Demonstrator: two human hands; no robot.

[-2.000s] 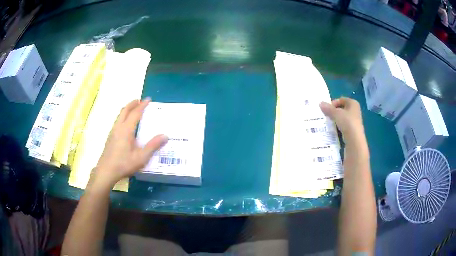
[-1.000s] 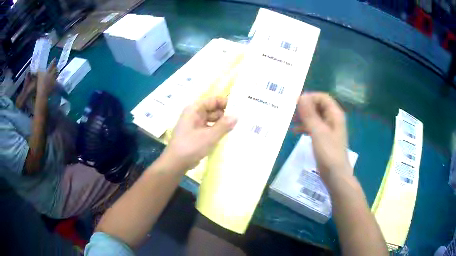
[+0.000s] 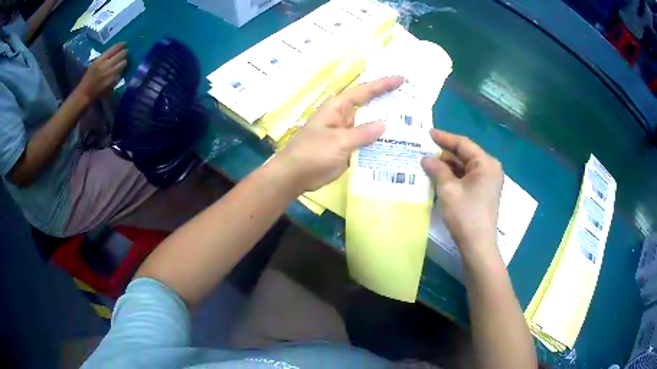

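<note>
My left hand and my right hand hold a label sheet between them. Its lower end is bare yellow backing; printed barcode labels show above. My left thumb and index finger lie on its left part; my right thumb and fingertips pinch its right edge. A white product box lies on the bench, partly hidden behind my right hand and the sheet. The left stack of label sheets lies beyond my left hand. The right stack of label sheets lies to the right.
A dark blue fan stands at the bench's left edge. Another person's hand is beyond it, near a white box. A red stool is at lower left. White boxes are cut off at the right edge.
The held sheet has come lower and nearer me, showing different labels. My right fingers have closed on its edge. The view has shifted, bringing the fan and other person's arm nearer the middle.
</note>
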